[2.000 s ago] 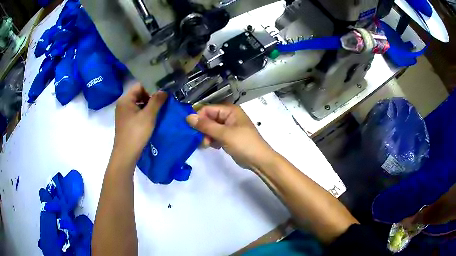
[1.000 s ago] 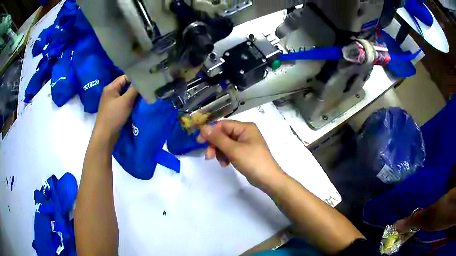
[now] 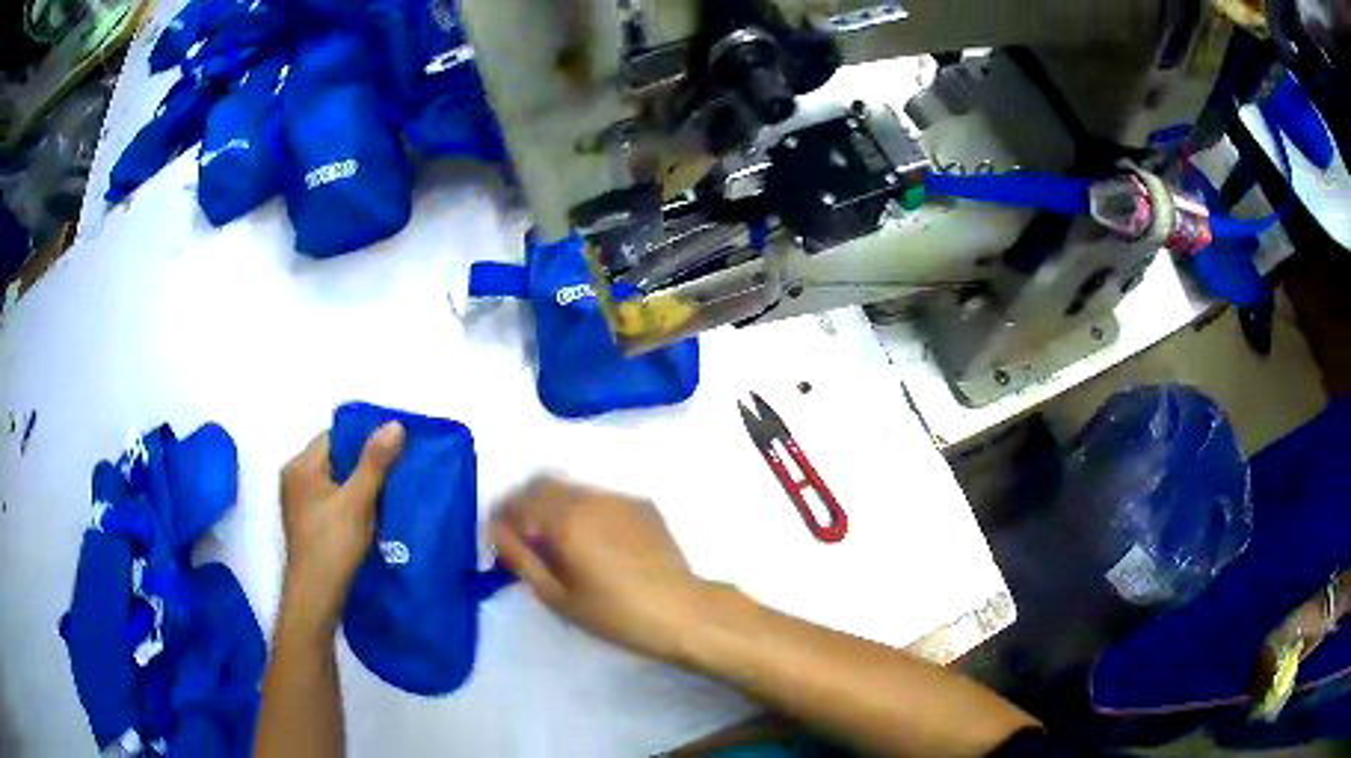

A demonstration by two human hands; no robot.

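Observation:
A blue pouch point(image 3: 408, 555) with small white lettering lies on the white table, its top edge gripped by my left hand point(image 3: 334, 511), thumb on top. My right hand point(image 3: 585, 555) is blurred, beside the pouch's right edge near its short strap; whether its fingers hold the strap is unclear. A second blue pouch point(image 3: 611, 356) with a strap to its left lies partly under the sewing machine's arm end, by the yellowish piece point(image 3: 652, 316). The red-handled thread snips point(image 3: 800, 481) lie right of it, untouched.
The off-white sewing machine point(image 3: 948, 333) stands at upper right, with blue binding tape point(image 3: 1015, 190) running into its folder. Blue pouch piles lie at upper left point(image 3: 344, 148) and lower left point(image 3: 193, 592). A plastic bag point(image 3: 1163, 481) and a person's hand point(image 3: 1311, 629) are at right.
My hands have moved down and away from the machine, and a pouch is now in front of me. Another pouch and the snips are now visible near the arm end. The view has shifted.

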